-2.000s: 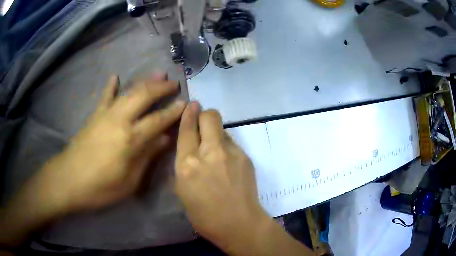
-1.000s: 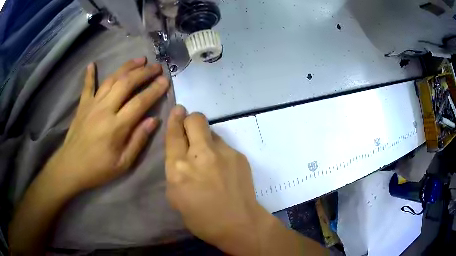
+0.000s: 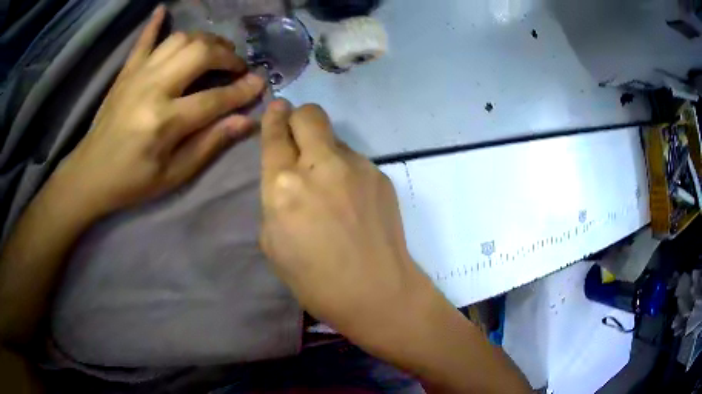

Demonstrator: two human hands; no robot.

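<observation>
The grey-brown garment piece (image 3: 177,285) lies on the machine bed and covers the left side, with folds at the upper left. My left hand (image 3: 158,115) rests on the cloth with fingers spread, its index fingertip near the cloth edge beside the round needle plate (image 3: 286,58). My right hand (image 3: 331,208) has its fingertips together at the cloth edge just below the plate and pinches the edge. The white ribbed roller (image 3: 354,42) is right of the plate. The presser foot is blurred and cannot be made out clearly.
The pale machine bed (image 3: 439,77) extends right, with small dark holes. A white table strip with a printed ruler scale (image 3: 531,208) runs in front of it. A yellow-brown parts tray (image 3: 660,177) stands far right. A blue object (image 3: 627,288) is below it.
The needle plate and roller sit higher in the picture. Both hands are higher too, close to the plate. The cloth's lower edge now shows a rounded corner at the lower left.
</observation>
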